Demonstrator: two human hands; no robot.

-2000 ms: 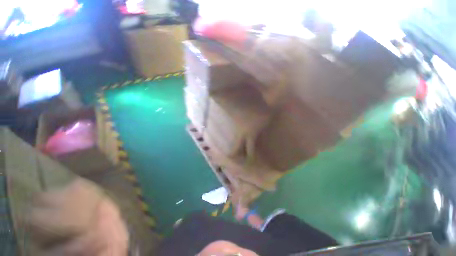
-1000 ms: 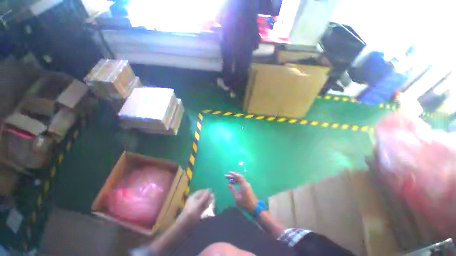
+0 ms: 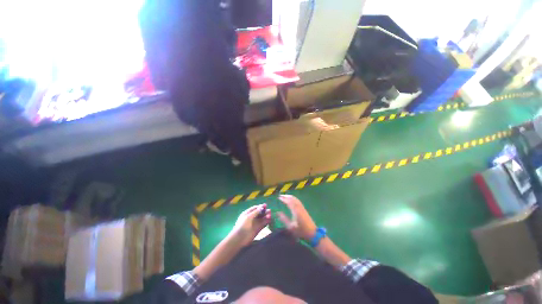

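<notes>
My left hand (image 3: 251, 223) is in front of my body at the lower middle, with its fingers closed around a small dark part (image 3: 262, 211) whose exact kind is unclear. My right hand (image 3: 296, 217) is just to the right of it, with fingers apart and nothing visible in it. A blue band (image 3: 319, 237) is around my right wrist. A small white patch shows below the left hand, too unclear to name.
A large open carton (image 3: 309, 151) stands ahead, beside a person in dark clothes (image 3: 205, 77) at a red-topped bench (image 3: 267, 74). Stacked cartons (image 3: 98, 261) are at lower left. Yellow-black tape (image 3: 356, 172) crosses the green floor. A blue stack (image 3: 440, 83) is at upper right.
The view has swung toward the bench and person. The pink-filled carton has left the picture. The dark part now shows in my left hand; a second ago a small dark thing was at my right fingers.
</notes>
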